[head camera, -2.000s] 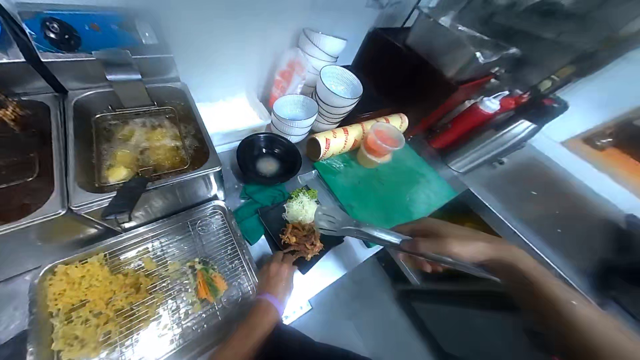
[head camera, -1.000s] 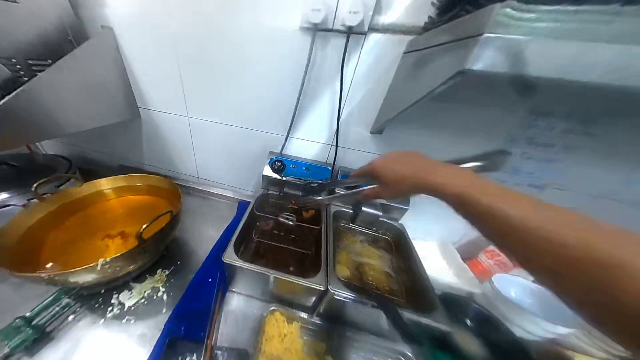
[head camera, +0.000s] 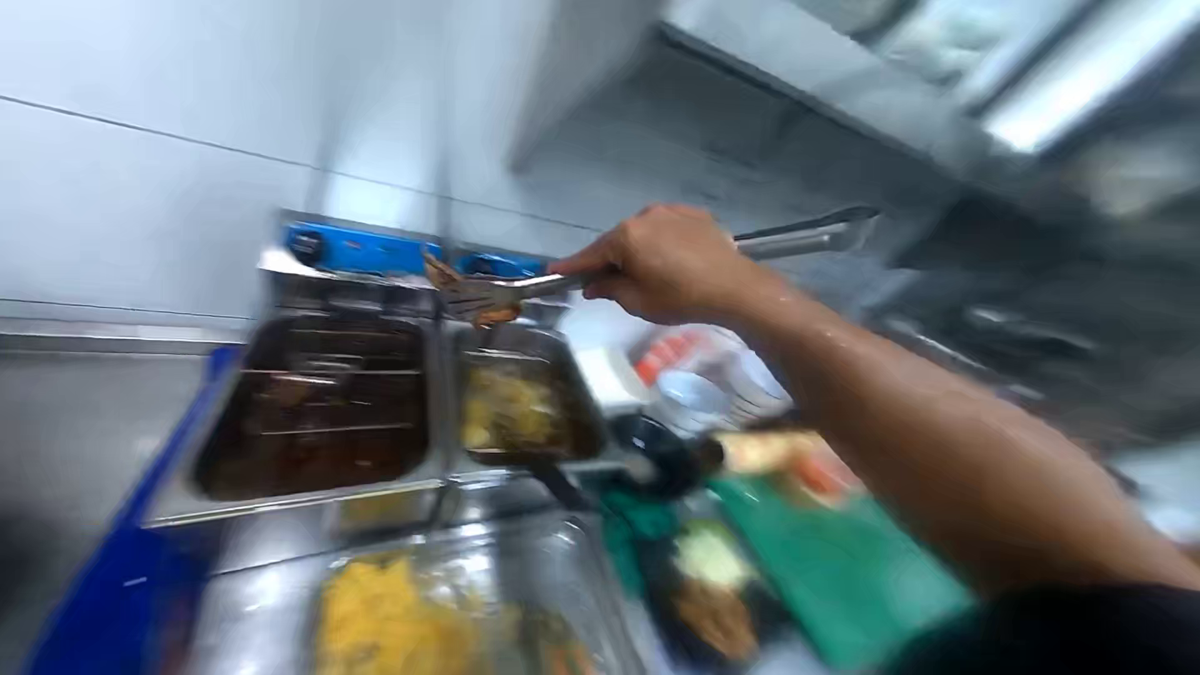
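Observation:
My right hand (head camera: 666, 267) is closed around metal tongs (head camera: 797, 239), whose tips hold brown fried food (head camera: 445, 274) above the back of the fryer. Under it are the left fryer well (head camera: 319, 403) with dark oil and the right well (head camera: 516, 403), where yellowish pieces sit in oil. A tray (head camera: 600, 600) with yellow fried bits (head camera: 389, 614) stands in front. At the lower right, a dark plate (head camera: 661, 600) carries shredded pale vegetable (head camera: 712, 555) and brown fried food (head camera: 717, 619). My left hand is out of view. Motion blur softens much of the scene.
Right of the fryer stand a black bowl (head camera: 652, 450), stacked bowls (head camera: 694, 398) and a roll (head camera: 755, 452) beside a green cutting board (head camera: 844, 562). Blue control panels (head camera: 361, 251) line the fryer's back. A blue strip (head camera: 122, 562) runs along its left side.
Two seconds ago the tongs were at the plate beside my left hand; now they are over the fryer with food in their tips. My left hand has left the view. The view has swung.

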